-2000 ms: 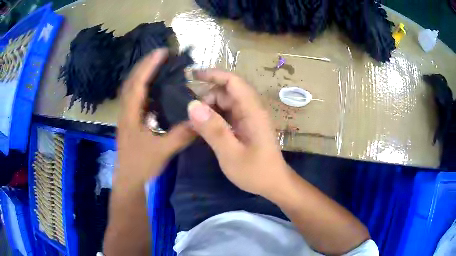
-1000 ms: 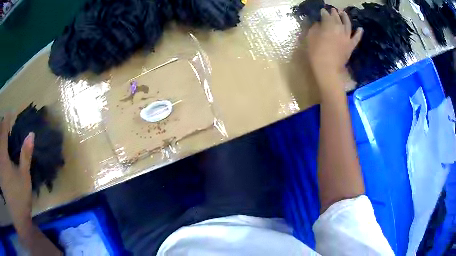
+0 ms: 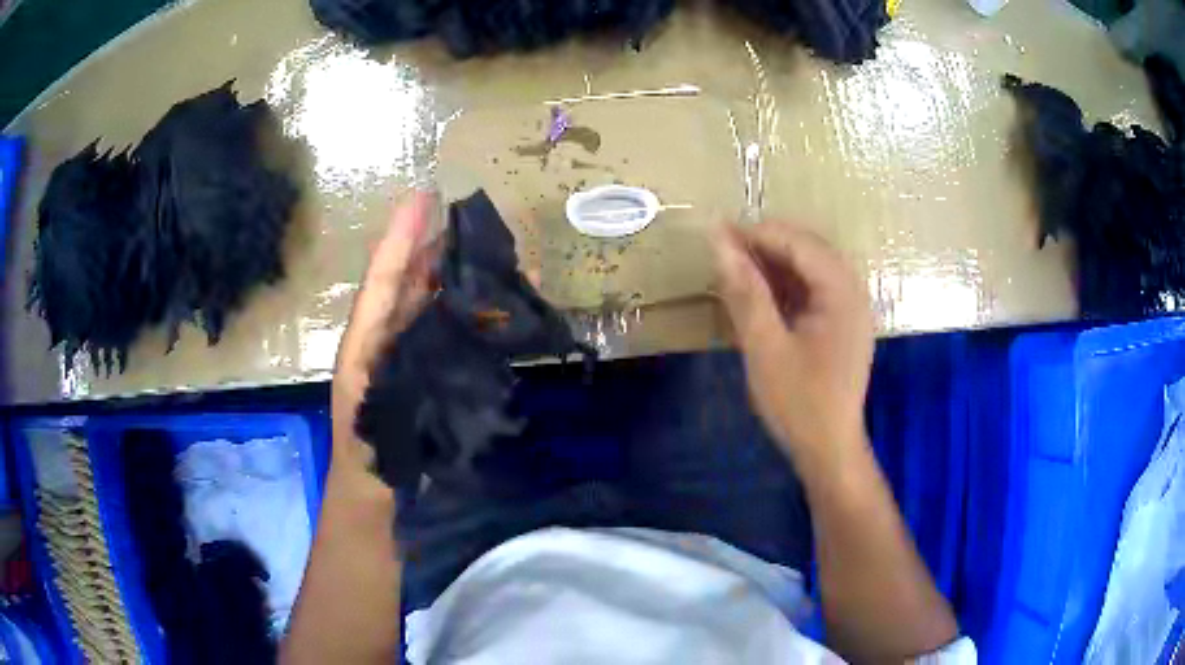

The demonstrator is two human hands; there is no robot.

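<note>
My left hand (image 3: pixel 389 292) holds a floppy black jagged piece (image 3: pixel 446 377) near the table's front edge, over my lap. The piece partly covers the fingers, and a small orange-brown spot shows near its middle. My right hand (image 3: pixel 795 325) is to the right of the dish, slightly blurred, with its thumb and index finger close together; I cannot tell if it holds anything. The white oval dish (image 3: pixel 611 209) sits between the hands with a thin stick (image 3: pixel 676 207) resting in it.
A pale stick (image 3: pixel 624 95) and a purple scrap (image 3: pixel 559 125) lie beyond the dish on the cardboard pad (image 3: pixel 500 163). Black heaps lie left (image 3: pixel 215 214), right (image 3: pixel 1105 195) and far (image 3: pixel 520 20). Blue bins (image 3: pixel 1059 442) stand below the table edge on both sides.
The view has swung back to the middle. My left hand now holds a black piece over my lap. My right hand has left the black heap on the right and is beside the dish.
</note>
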